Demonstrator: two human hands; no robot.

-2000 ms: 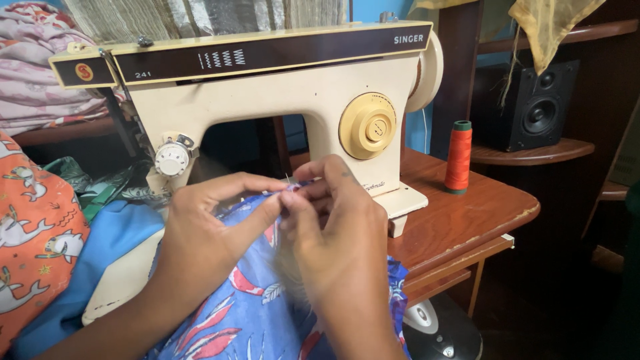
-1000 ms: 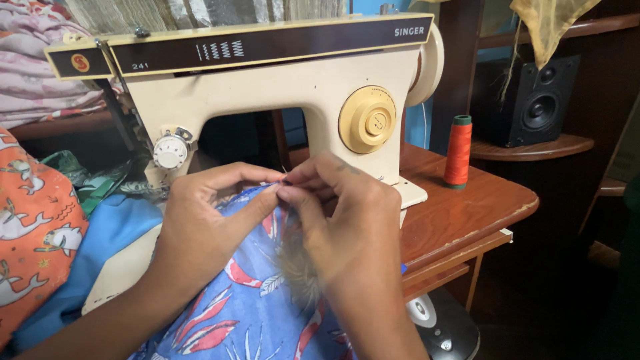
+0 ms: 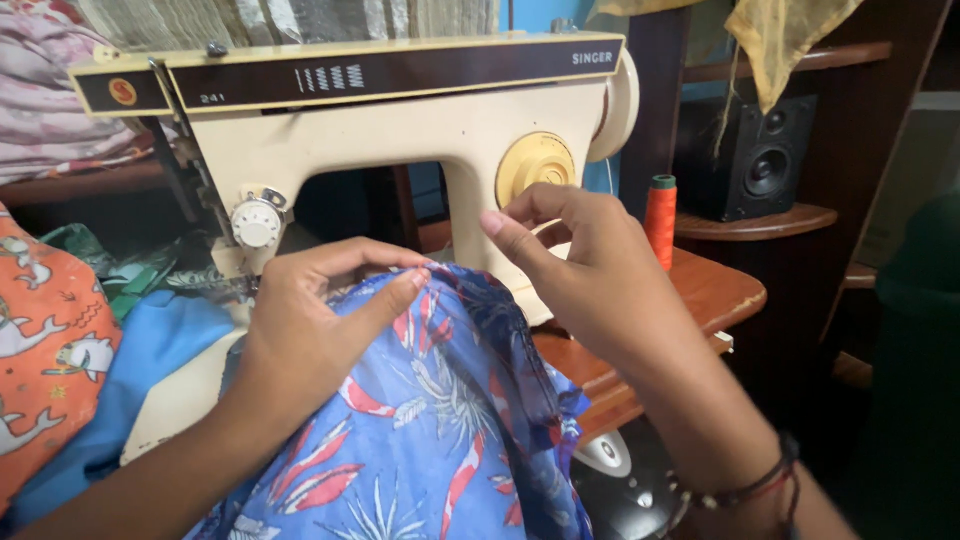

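My left hand (image 3: 322, 322) pinches the top edge of a blue printed fabric (image 3: 442, 420) between thumb and forefinger. The fabric, with red and white leaf shapes, hangs down toward me in front of the sewing machine (image 3: 360, 127). Up and to the right, apart from the cloth, is my right hand (image 3: 577, 255), its thumb and forefinger tips close together near the machine's yellow dial (image 3: 536, 169). Whether a fine thread or needle sits between those fingertips cannot be made out.
An orange thread cone (image 3: 660, 225) stands on the wooden table (image 3: 720, 292), right of the machine. Orange printed cloth (image 3: 45, 345) and plain blue cloth (image 3: 150, 375) lie at left. A black speaker (image 3: 750, 161) sits on a shelf behind; folded pink fabric (image 3: 60, 97) is at upper left.
My right hand has left the fabric edge and moved up and to the right; earlier both hands met there. My left hand still pinches the cloth.
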